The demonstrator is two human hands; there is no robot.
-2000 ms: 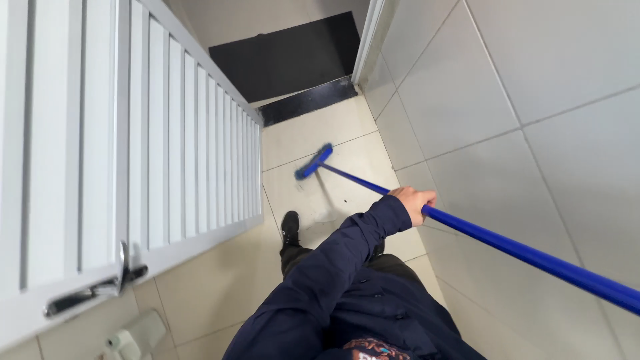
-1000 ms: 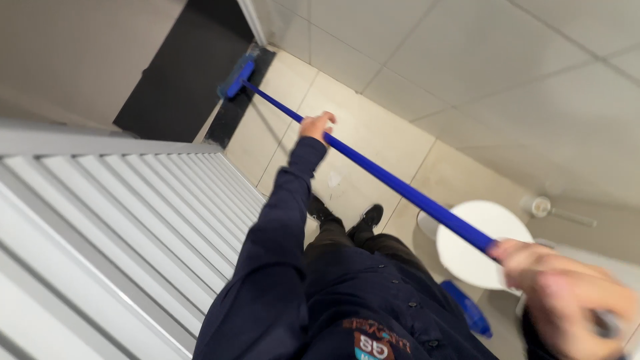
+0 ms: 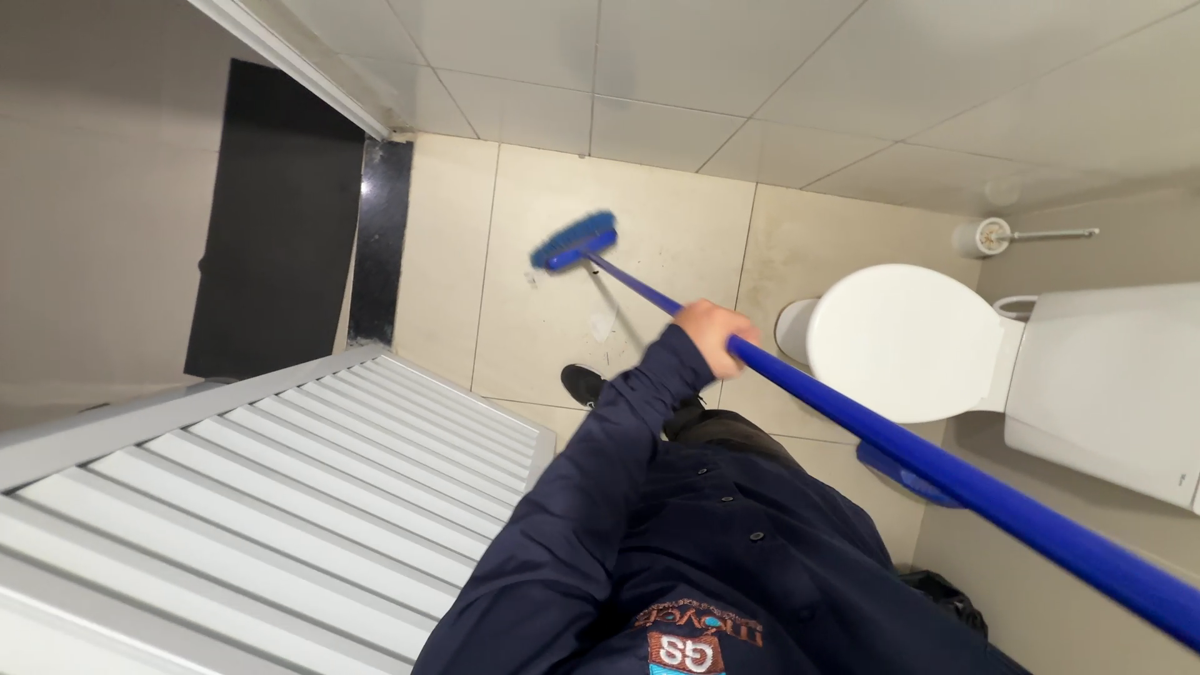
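Note:
My left hand [image 3: 717, 337] is closed around the blue handle [image 3: 853, 412] of a push broom, and is slightly blurred. The handle runs from the lower right edge down to the broom head [image 3: 574, 241], whose blue bristles rest on the beige tiled floor. Small dark specks and pale bits of debris [image 3: 602, 325] lie on the tiles near the head. My right hand is out of view. A black shoe [image 3: 583, 384] shows left of my forearm, below the debris.
A white toilet [image 3: 905, 342] stands at the right, with a toilet brush in its holder [image 3: 992, 236] by the wall. A blue plastic object [image 3: 907, 473] lies below it. A louvred door [image 3: 281, 487] fills the lower left. Beyond a black threshold [image 3: 382, 239] lies a dark mat [image 3: 281, 225].
The broom head has moved from the black threshold onto the beige tiles. My right hand, on the handle's near end a second ago, has left the view. The view has turned.

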